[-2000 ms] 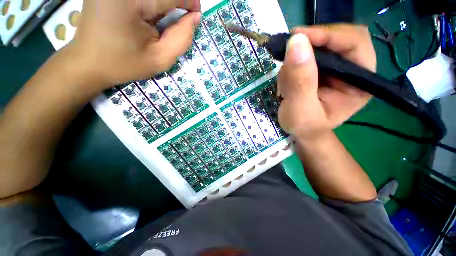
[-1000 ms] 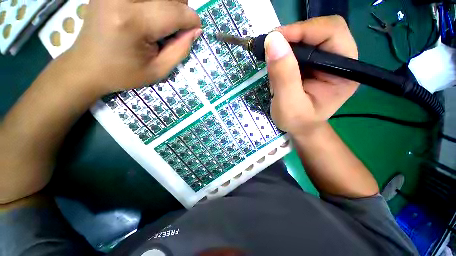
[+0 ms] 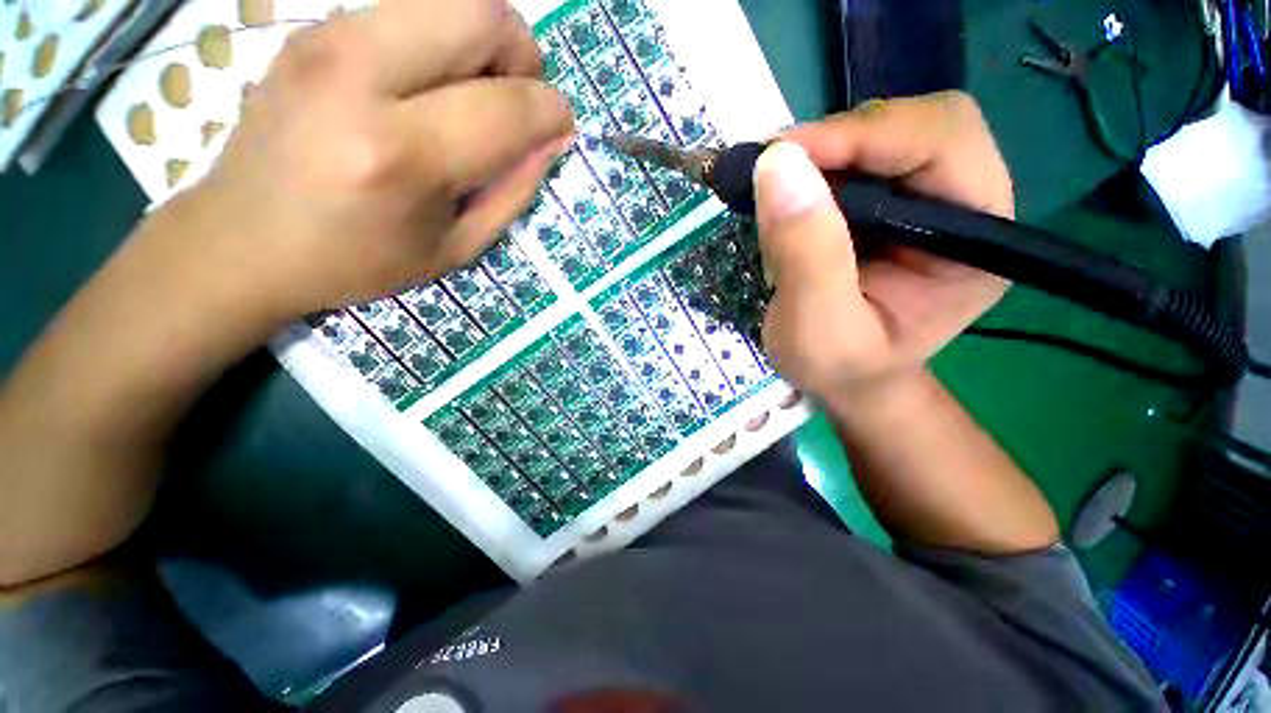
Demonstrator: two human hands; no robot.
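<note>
Green circuit board panels [image 3: 558, 404] lie in blocks on a white tray [image 3: 481, 522] with a row of tan half-round holes along its near edge. My right hand [image 3: 878, 237] holds a black soldering iron [image 3: 962, 237], its thin tip over the upper middle of the panels. Whether the tip touches a board is not clear. My left hand [image 3: 404, 153] is closed over the upper left of the panels with fingertips pinched near the tip. A thin solder wire [image 3: 181, 52] trails out to its left; the end at the fingertips is too small to see.
A second white tray [image 3: 42, 63] is at the far upper left. Small dark pliers [image 3: 1066, 63] and a crumpled white paper or cloth [image 3: 1210, 174] lie at the upper right. A black slab [image 3: 903, 56] lies beyond the tray. The iron's thick cord [image 3: 1199, 330] runs off right.
Both hands and the iron tip have moved slightly down over the panels. More of the tray's holes and the thin wire now show left of my left hand.
</note>
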